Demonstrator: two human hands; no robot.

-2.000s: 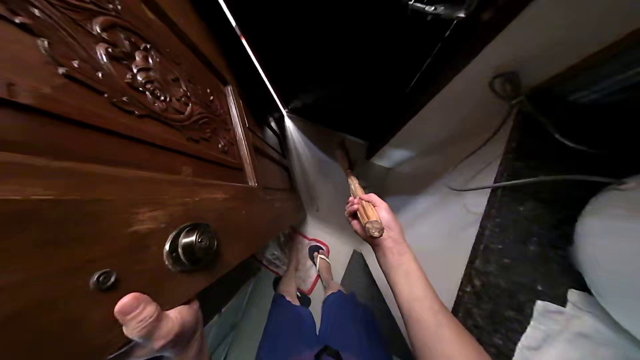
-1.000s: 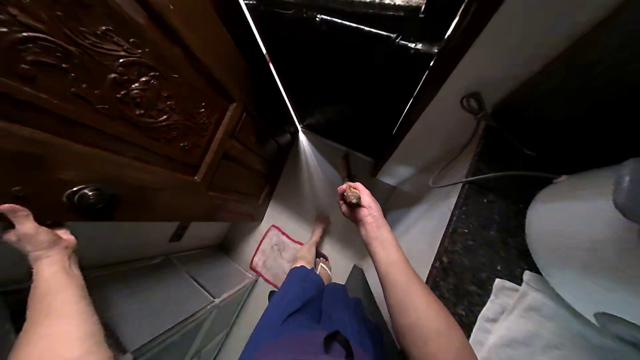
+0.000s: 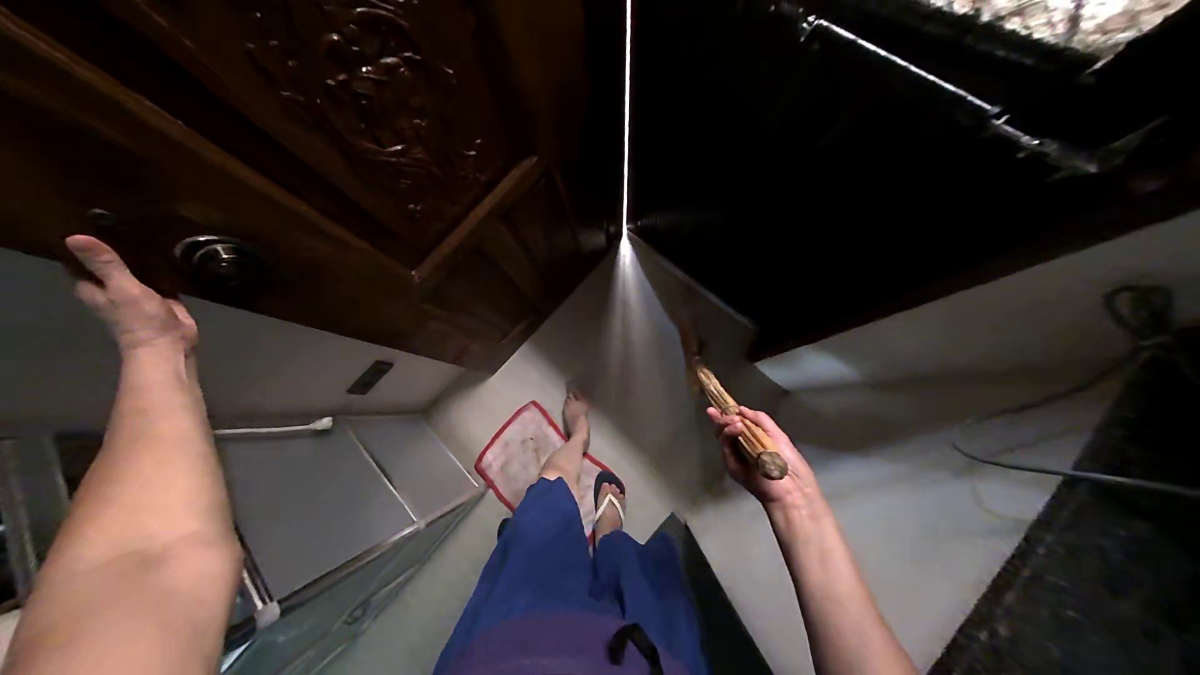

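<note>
My right hand (image 3: 764,450) grips a rough wooden handle (image 3: 736,422) whose round cut end faces me; the far part of the tool fades into shadow, so its kind is unclear. At the left, my left hand (image 3: 131,298) rests at the edge of a carved wooden door (image 3: 328,225), beside its metal doorknob (image 3: 225,261). The thumb of that hand is spread, and some of its fingers are hidden at the door's edge. A thin line of light runs down beside the door's far side and spreads onto the floor.
A red-edged mat (image 3: 516,450) lies under my feet, one bare and one in a slipper (image 3: 609,497). A dark door panel with a metal bolt (image 3: 900,80) stands at the upper right. A grey cable (image 3: 1078,473) crosses the dark countertop (image 3: 1069,562). Glass-fronted shelving (image 3: 309,506) stands at the lower left.
The carved door has swung, showing more floor, the mat and the shelving. My left hand has stayed by its edge. One foot has come out of its slipper. The view has shifted.
</note>
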